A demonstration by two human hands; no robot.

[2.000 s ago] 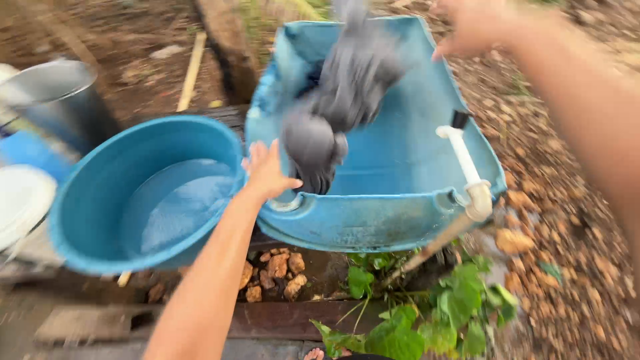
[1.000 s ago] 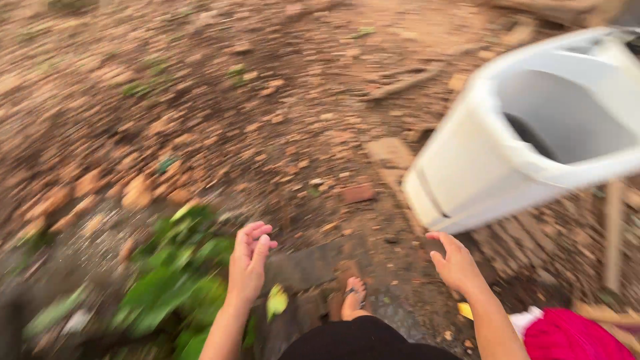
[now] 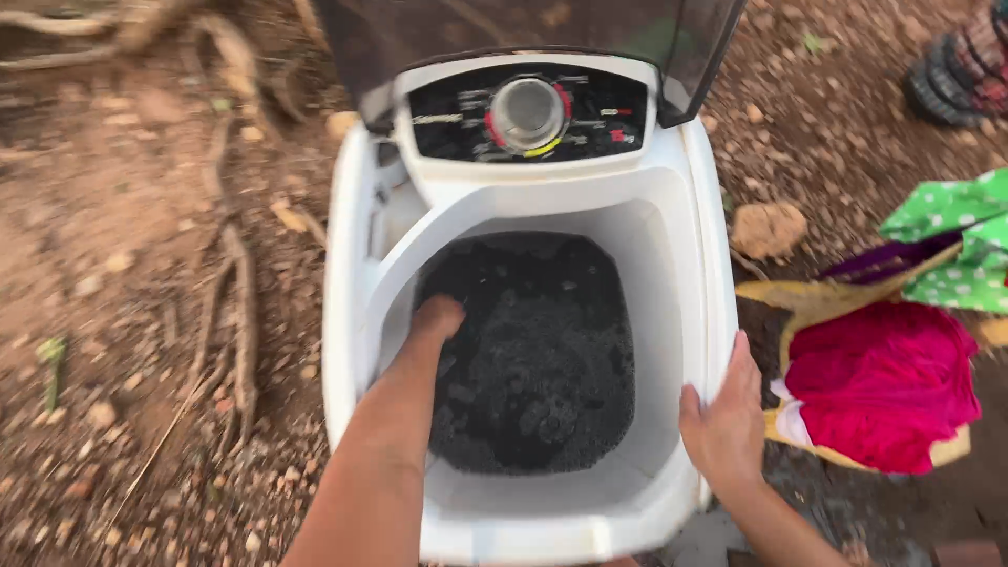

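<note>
A white top-loading washing machine (image 3: 693, 260) stands before me, its dark see-through lid (image 3: 512, 27) raised behind a control panel with a round knob (image 3: 529, 114). Dark, foamy water (image 3: 535, 362) partly fills its tub. My left hand (image 3: 441, 316) reaches down into the water on the tub's left side; its fingers are under the surface, so whether they hold anything is hidden. On the machine's right outer edge rests my right hand (image 3: 724, 417), its thumb on the rim and its fingers along the side, not wrapped around anything.
To the right, a bright pink cloth (image 3: 882, 386) lies in a yellow container (image 3: 827, 295), with a green dotted cloth (image 3: 957, 240) behind it. A large stone (image 3: 768, 230) sits beside the machine. Tree roots (image 3: 244, 315) cross the stony ground on the left.
The view has swung from blue tubs to the white machine. The dark grey cloth over the blue tub two seconds ago is out of view. My left hand, empty a second ago, is now in the water.
</note>
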